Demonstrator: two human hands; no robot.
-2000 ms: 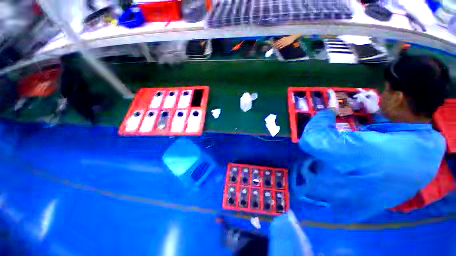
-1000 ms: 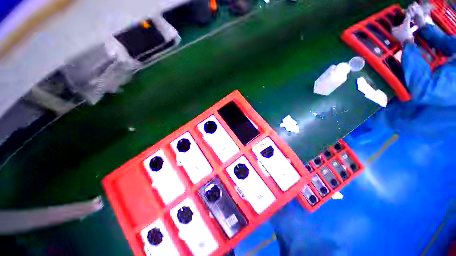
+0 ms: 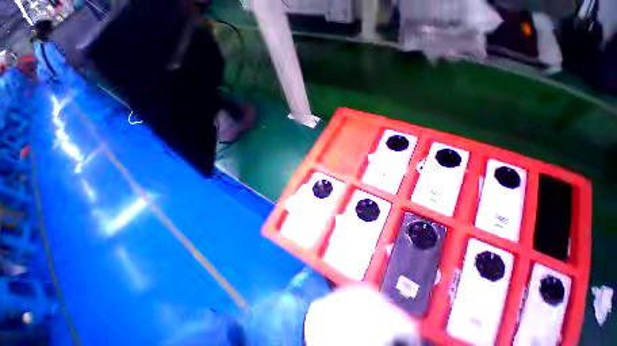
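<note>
A red phone tray [image 3: 350, 145] lies tilted in view on the green bench. Its far-left pocket has no phone. Several white-backed phones [image 3: 502, 209] with round black camera covers sit in both rows. A dark-backed phone [image 3: 409, 270] with a small white label is in the near row's middle pocket. A glossy black phone [image 3: 553, 216] is in the far-right pocket. My left hand [image 3: 362, 321], white-gloved and blurred, is at the bottom edge, over the tray's near rim beside the dark-backed phone. Its fingers cannot be made out. My right hand is not in view.
A large black monitor [image 3: 159, 74] stands left of the tray. A pale metal post [image 3: 287, 67] meets the bench behind it. A white scrap [image 3: 602, 304] lies at the right. Plastic-wrapped items [image 3: 443, 27] are at the back. A person in blue [image 3: 51, 59] is far left.
The view has swung left, bringing the monitor and blue aisle into sight and moving the other worker out. The tray now appears further right. My gloved hand has appeared at its near rim.
</note>
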